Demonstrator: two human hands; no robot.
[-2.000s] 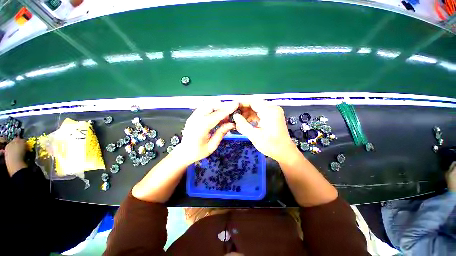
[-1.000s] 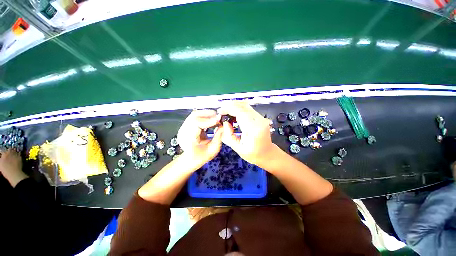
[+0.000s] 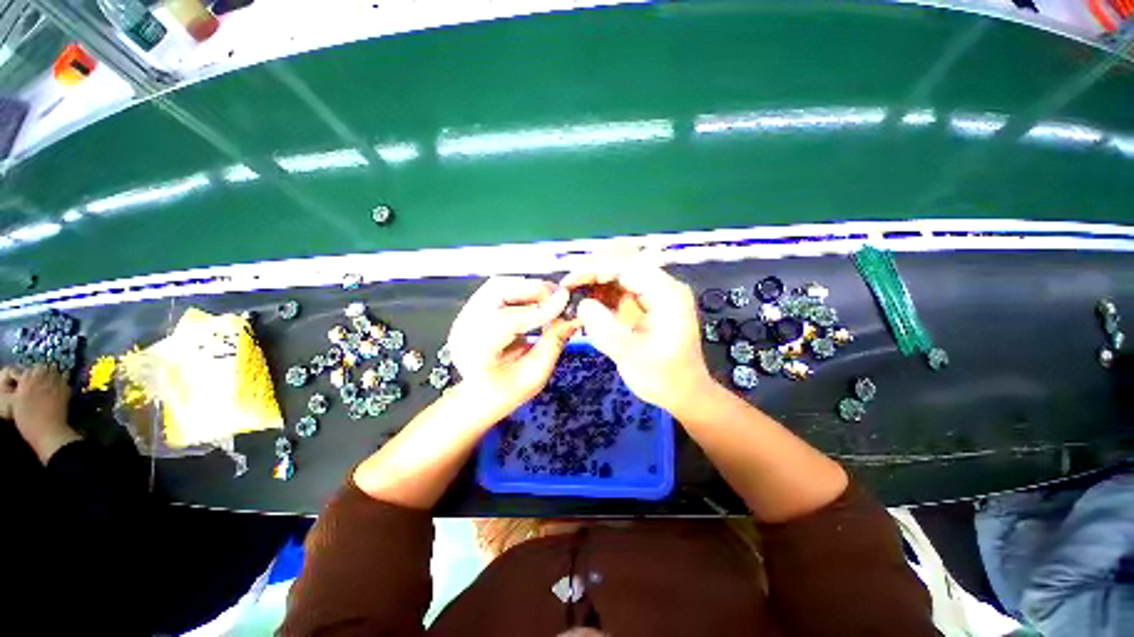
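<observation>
My left hand (image 3: 502, 344) and my right hand (image 3: 643, 334) meet above the far edge of the blue parts tray (image 3: 489, 482). Their fingertips hold a small dark round unit (image 3: 577, 299) between them, mostly hidden by the fingers. Small black plastic parts (image 3: 570, 423) lie scattered in the tray. Round circuit assemblies (image 3: 361, 371) lie in a loose cluster left of the tray. Another cluster (image 3: 774, 361) lies to the right, with several black round housings (image 3: 770, 288) among it.
A bundle of green strands (image 3: 890, 299) lies at the right. A clear bag of yellow plastic parts (image 3: 221, 380) lies at the left. One unit (image 3: 382, 214) sits on the green conveyor belt (image 3: 535, 75). A person's hand (image 3: 40, 401) is at far left, another person's sleeve (image 3: 1057, 535) at far right.
The unit on the belt has moved left. My hands stay together over the tray's far edge, with fingers shifted around the small unit. The whole view has shifted slightly.
</observation>
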